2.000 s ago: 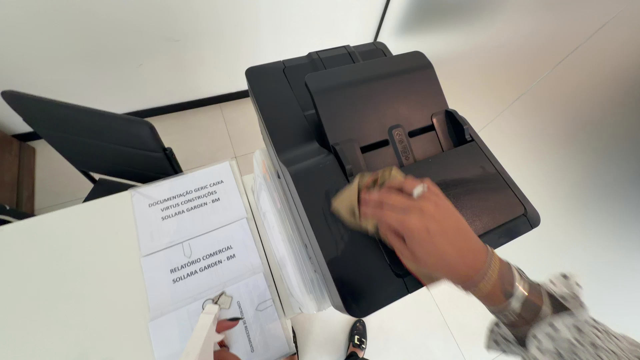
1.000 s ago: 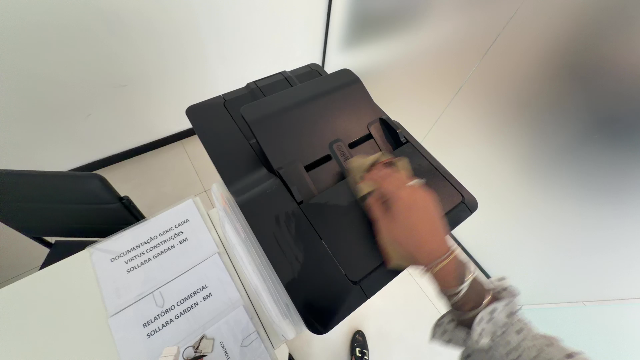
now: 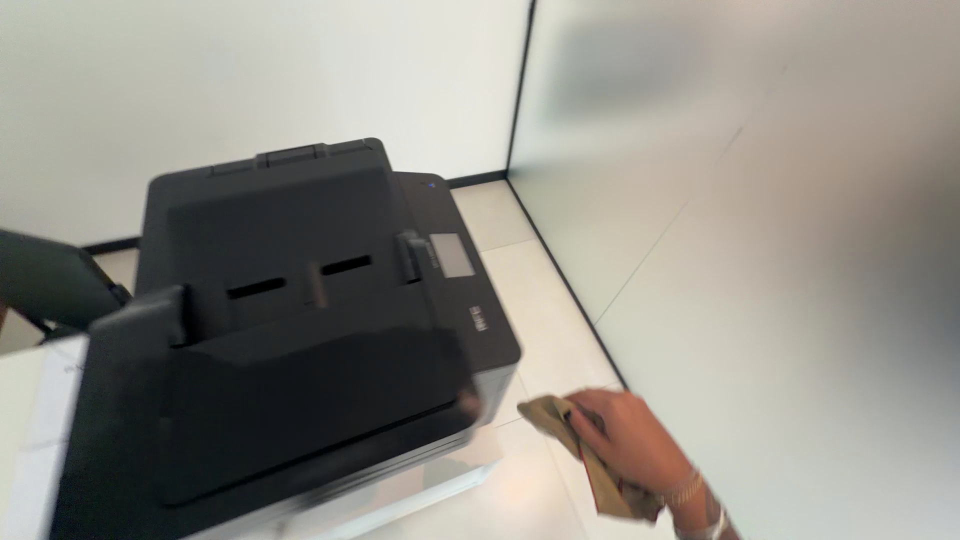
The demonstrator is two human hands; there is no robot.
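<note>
My right hand [image 3: 626, 442] is closed around a crumpled tan cloth [image 3: 611, 491] with a reddish edge, off the front right corner of the printer and apart from it. The black printer [image 3: 300, 405] has a document feeder on top, with paper guides [image 3: 409, 257] and two dark slots. Along its right side runs a control panel [image 3: 491, 322] with a small pale screen [image 3: 451, 255] and a tiny blue light. Bracelets circle my right wrist. My left hand is out of the frame.
A black chair [image 3: 52, 277] stands at the left, beside a pale table [image 3: 15, 405] with papers. A frosted glass partition [image 3: 750, 300] with a black bottom frame rises at the right. A white wall [image 3: 247, 75] stands behind the printer; pale floor tiles [image 3: 540, 300] lie between.
My right hand, on top of the printer with the cloth one and two seconds ago, is now off its front right corner, still holding the cloth. The view has shifted and turned strongly.
</note>
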